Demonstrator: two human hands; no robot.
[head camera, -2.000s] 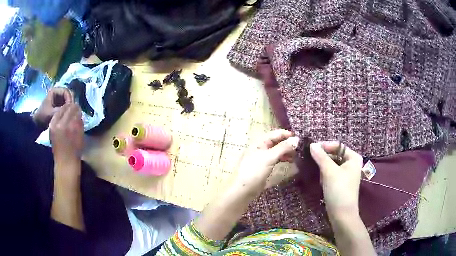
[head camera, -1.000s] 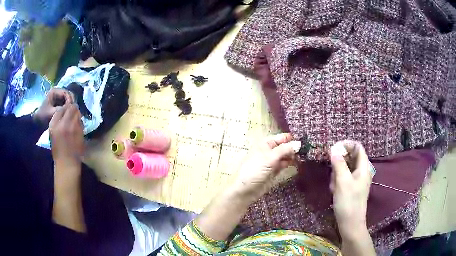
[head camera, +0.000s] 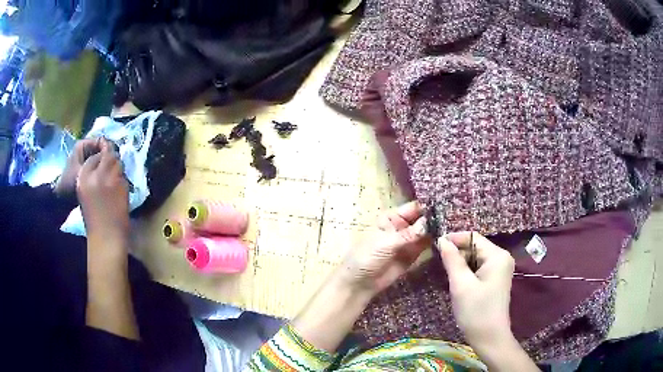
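A burgundy-pink tweed coat (head camera: 501, 152) lies on the right, its maroon lining (head camera: 563, 280) showing at the lower right. My left hand (head camera: 389, 247) pinches the coat edge at a small dark fastener (head camera: 431, 220). My right hand (head camera: 476, 280) has thumb and index finger closed at the same fastener, with a dark ring-like band on a finger. The fingertips of both hands nearly touch. No needle can be made out. A thin pale pink thread (head camera: 560, 277) runs right from my right hand across the lining. A small white label (head camera: 536, 249) lies on the lining.
Three thread cones (head camera: 222, 254) and a pile of small dark pieces (head camera: 260, 156) are on the pale table (head camera: 291, 261). At left, another person's hands (head camera: 98, 171) work beside a white-blue plastic bag (head camera: 134, 156). Black garments (head camera: 218, 58) lie at the far side.
My right hand moved out right from the coat edge, then back left and down to the fastener. The label, covered before, shows fully. The table things sit slightly lower in view.
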